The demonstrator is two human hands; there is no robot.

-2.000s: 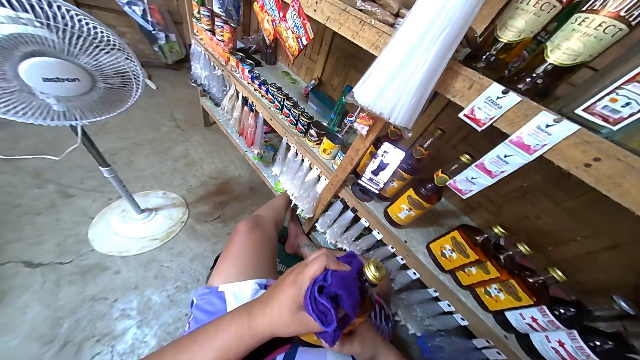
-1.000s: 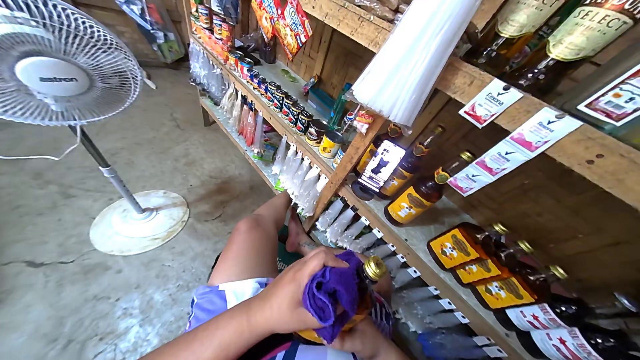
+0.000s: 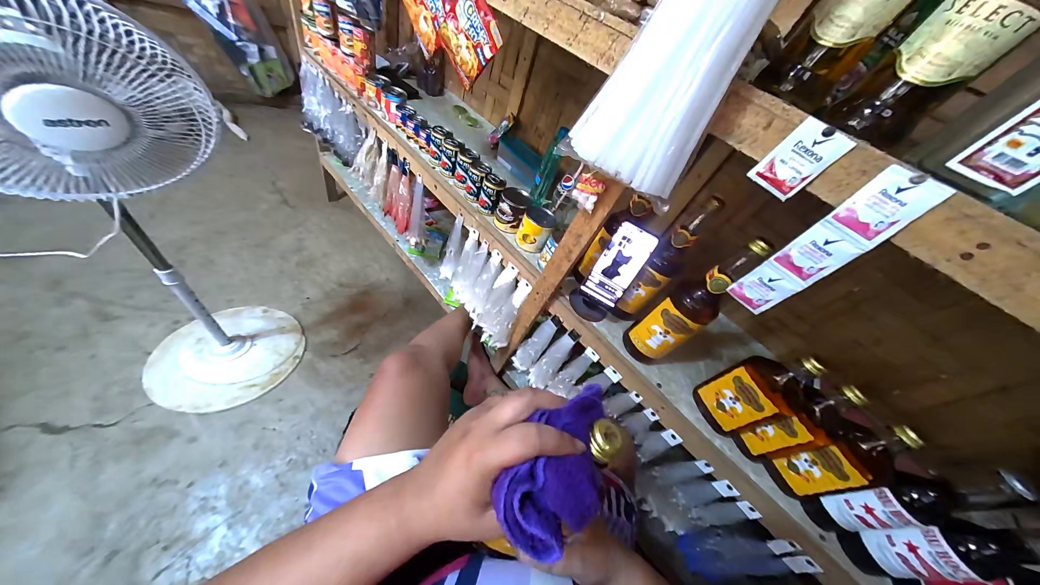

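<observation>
My left hand (image 3: 496,455) is closed on a purple cloth (image 3: 548,487), which it presses around a bottle over my lap. The bottle's gold cap (image 3: 606,441) shows at the right edge of the cloth; most of its body is hidden by the cloth and hands. Low in the view, my right hand (image 3: 589,552) holds the bottle's lower part, partly covered by the cloth. To the right, bottles with yellow labels (image 3: 662,329) stand or lie on a wooden shelf.
A standing fan (image 3: 223,357) is on the concrete floor at left. Cans (image 3: 534,229) line the shelf beside a lit phone (image 3: 619,264). Small plastic packets (image 3: 487,288) hang along the shelf edge (image 3: 642,382). A bundle of clear plastic (image 3: 666,97) and sachet strips (image 3: 812,244) hang above.
The cloth and my left hand have shifted slightly around the bottle's upper part. Both hands stay on it over my lap.
</observation>
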